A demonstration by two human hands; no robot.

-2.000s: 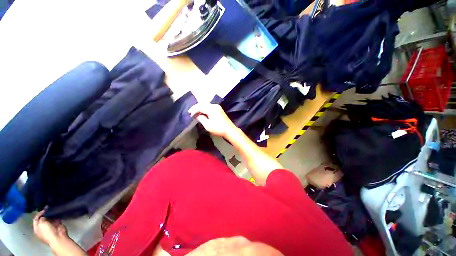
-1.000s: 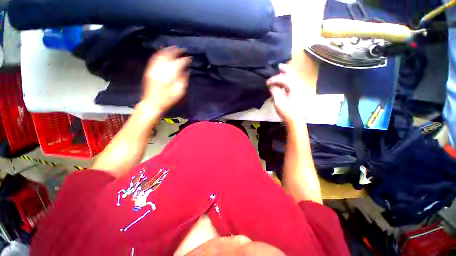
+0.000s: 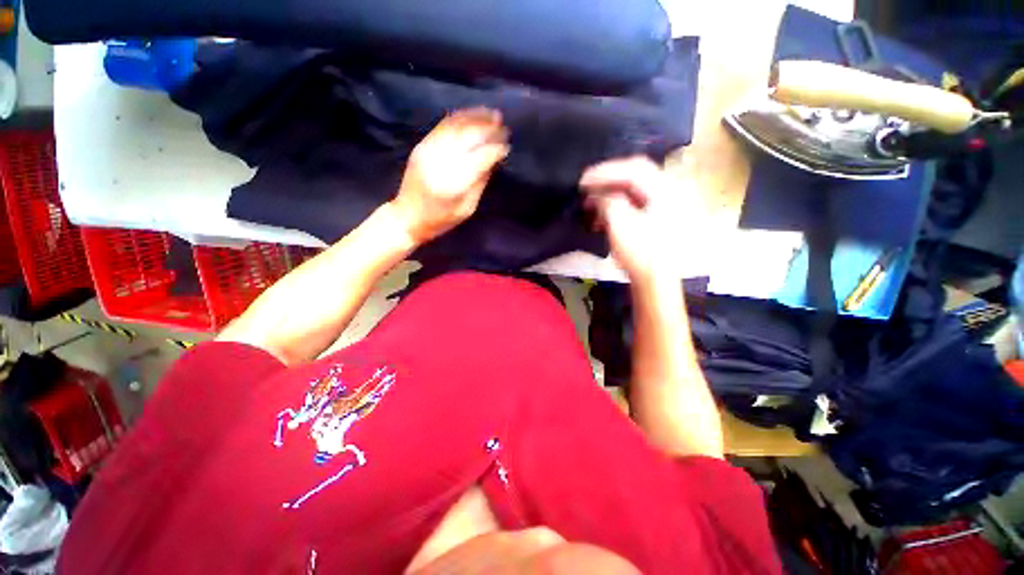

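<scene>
A dark navy garment (image 3: 326, 169) lies spread on the white table (image 3: 101, 169), partly under the long padded navy sleeve board (image 3: 371, 34). My left hand (image 3: 455, 174) is over the middle of the garment, its fingertips blurred at the cloth. My right hand (image 3: 629, 208) is over the garment's right part, fingers curled and blurred. Whether either hand pinches the cloth cannot be told. The steam iron (image 3: 831, 135), with a cream handle, rests on a navy pad (image 3: 775, 197) at the right.
A bundle of navy garments (image 3: 921, 404) lies at the lower right beside the table. A pale blue sheet (image 3: 842, 270) with a yellow stick (image 3: 867, 283) lies by the iron pad. A blue holder (image 3: 152, 62) sits at the upper left. Red crates (image 3: 135, 275) stand under the table.
Since one second ago both hands have come closer together over the garment, my left hand moving to the right. Earlier my hands were wide apart at the garment's edges, and the view has turned.
</scene>
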